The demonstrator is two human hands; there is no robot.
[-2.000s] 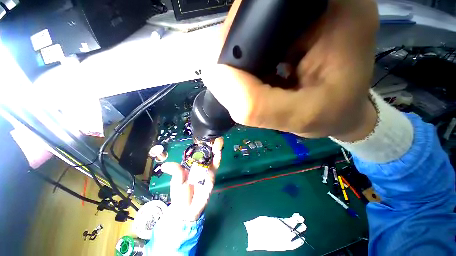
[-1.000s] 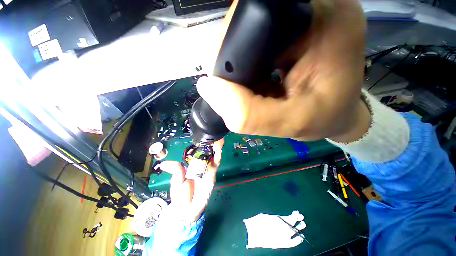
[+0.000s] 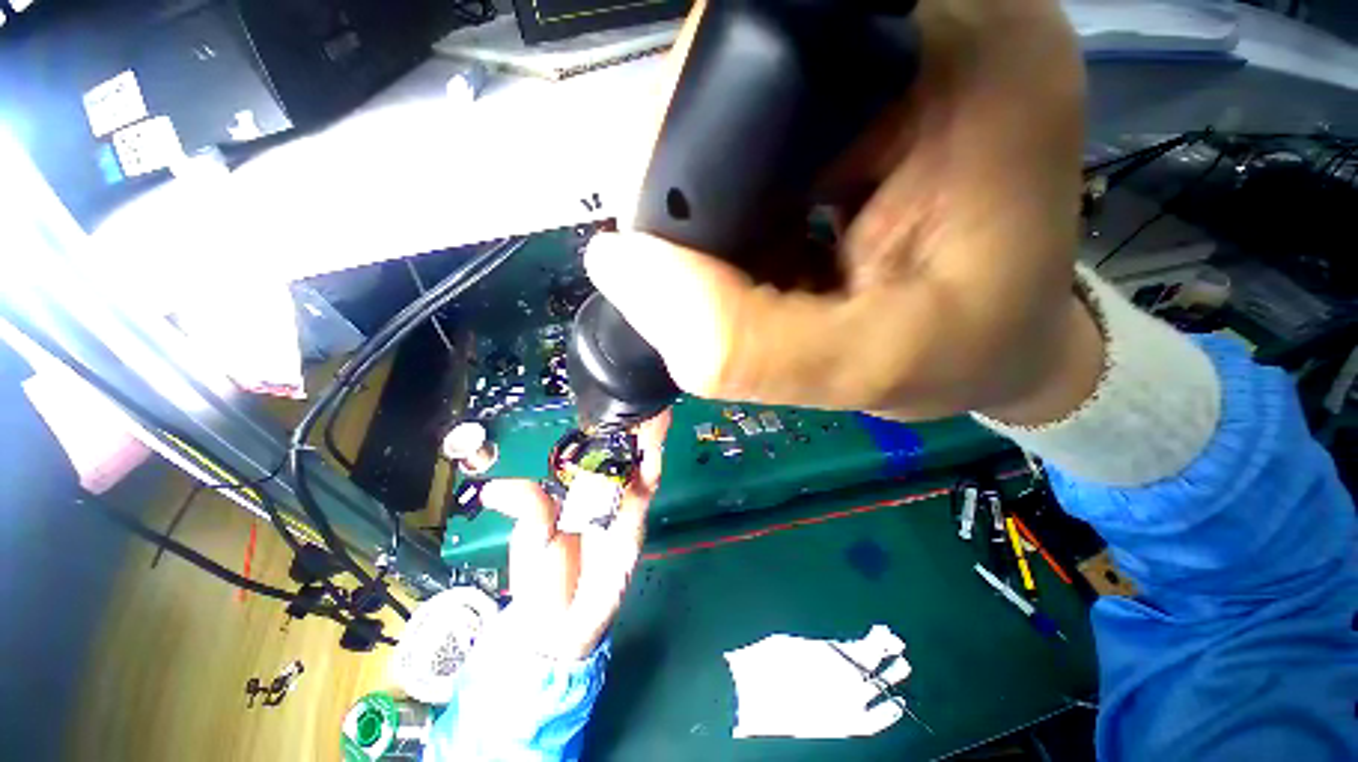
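My right hand [image 3: 894, 283] is wrapped around a thick black handheld tool [image 3: 745, 134], large and close to the camera. The tool's round lower end [image 3: 614, 357] shows past my thumb, just above a small round electronic device [image 3: 599, 454]. My left hand [image 3: 574, 543] holds this device from below, fingers around its rim. The device is dark with a yellow-green patch inside. The tool's end overlaps its upper part; whether they touch I cannot tell.
A white glove [image 3: 812, 685] with tweezers [image 3: 879, 677] lies on the green mat [image 3: 715, 625]. Pens [image 3: 1022, 554] lie at right. Small parts [image 3: 737, 429] sit on the raised green shelf. A white roll [image 3: 444, 643], a green-rimmed spool [image 3: 370, 727] and black cables [image 3: 320, 432] are at left.
Compared with two seconds ago, the tool and my right hand have shifted slightly left and down, and the tool's end now covers more of the device. Little differs from one second ago.
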